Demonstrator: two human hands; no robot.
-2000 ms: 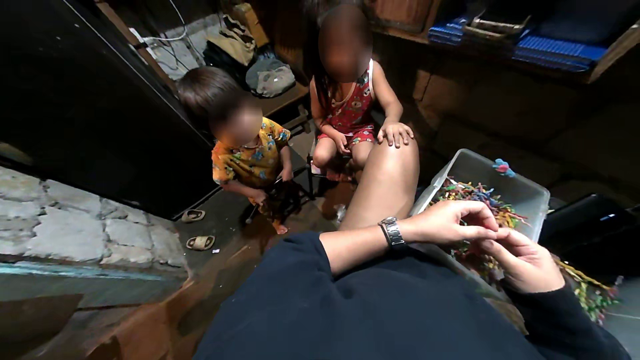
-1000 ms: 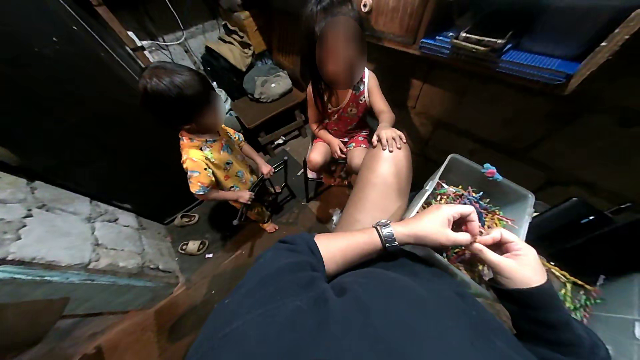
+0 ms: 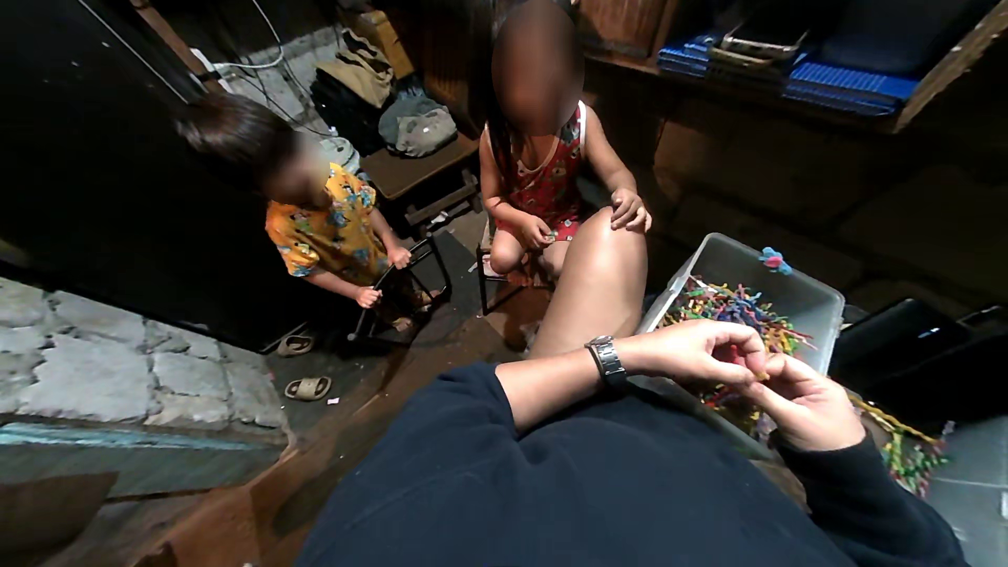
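My left hand (image 3: 705, 352), with a metal wristwatch (image 3: 605, 358) at its wrist, is pinched on a small red and yellow piece (image 3: 757, 373), too small to name surely. Fingertips of my right hand (image 3: 807, 402) meet it there and pinch the same piece. Both hands are above a translucent plastic bin (image 3: 819, 303) that holds a heap of short, multicoloured twisted pieces (image 3: 728, 303). A blue and pink ornament (image 3: 775, 260) sits on the bin's far wall. More coloured strands (image 3: 906, 441) lie to the right of my right wrist.
Beyond my bare knee (image 3: 610, 268) sits a person in red (image 3: 551, 173), one hand on the knee. Another person in yellow (image 3: 331, 228) stands at left, holding a dark metal frame (image 3: 402, 276). Slippers (image 3: 307, 388) lie on the floor. A wooden shelf (image 3: 945, 71) holds blue items.
The person in yellow has moved left and now holds the dark frame with both hands. My hands stay together over the bin, with small finger shifts.
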